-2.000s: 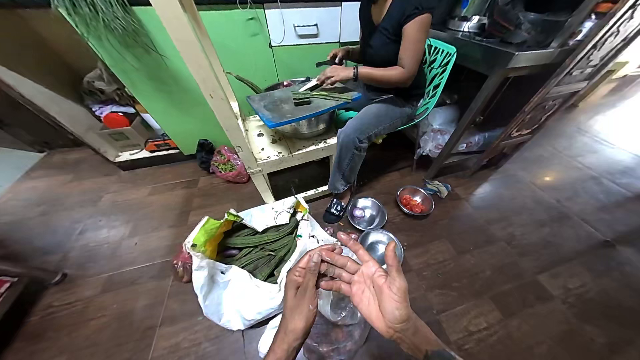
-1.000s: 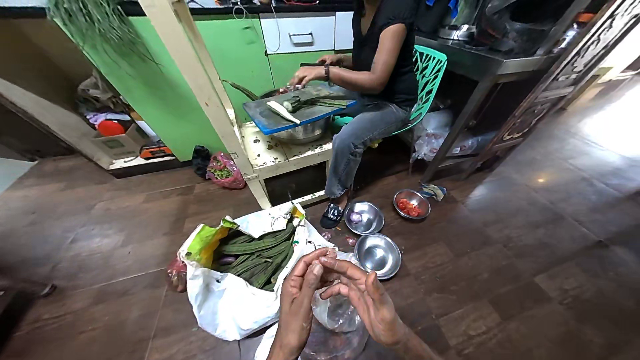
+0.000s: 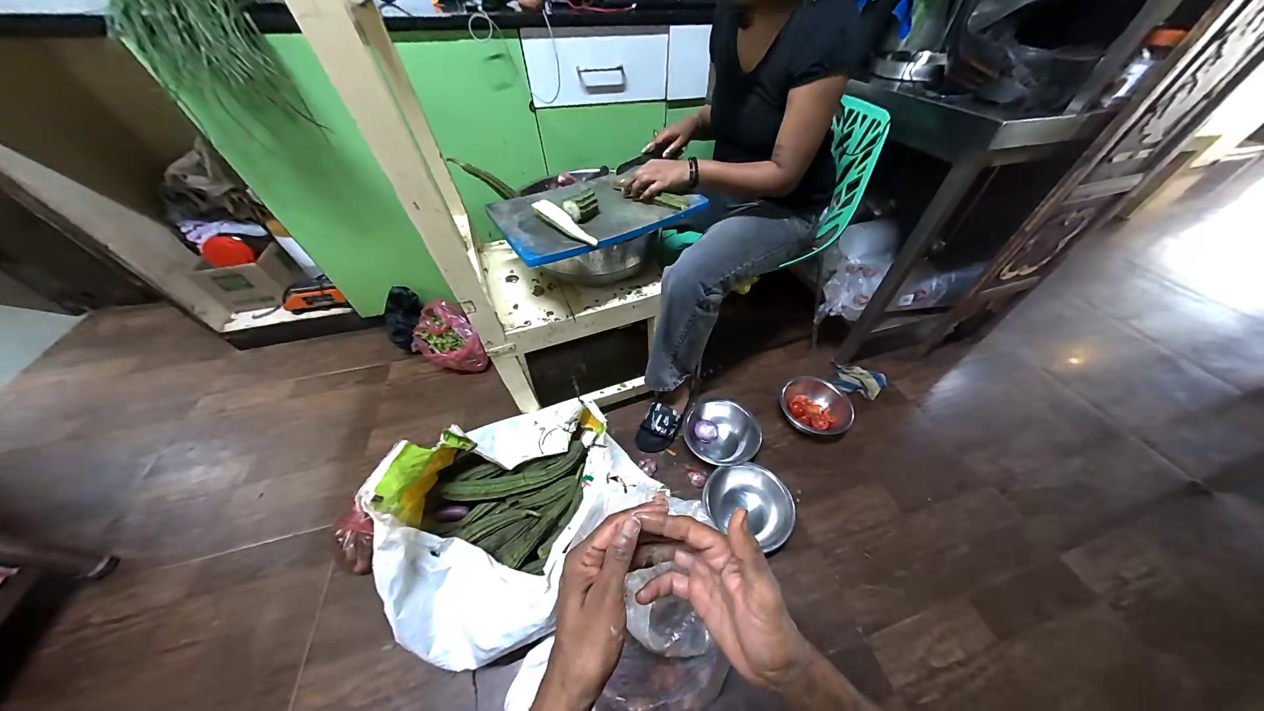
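My left hand (image 3: 595, 592) and my right hand (image 3: 726, 597) meet at the fingertips, low in the middle of the view. The left fingers pinch at the right fingertips; whether something small is between them, I cannot tell. Under both hands lies a clear plastic bag (image 3: 667, 617). To their left, a white sack (image 3: 454, 592) stands open, full of long ridged green gourds (image 3: 513, 494). Just beyond the hands are an empty steel bowl (image 3: 750, 499), a steel bowl (image 3: 726, 434) with a peeled onion (image 3: 705, 431), and a steel bowl (image 3: 818, 405) of cut tomatoes (image 3: 812, 413).
A person in a green plastic chair (image 3: 857, 178) holds a knife (image 3: 637, 161) over a blue-edged cutting board (image 3: 597, 222) with gourd pieces (image 3: 581, 204). The board rests above a large steel basin (image 3: 602, 263) on a cream wooden bench (image 3: 533, 296). A pink bag (image 3: 449, 338) lies on the floor.
My right hand's fingers have closed in from a wider spread, and the fingertips stay together. On the board, the co-worker's hands have moved and short gourd pieces now lie apart.
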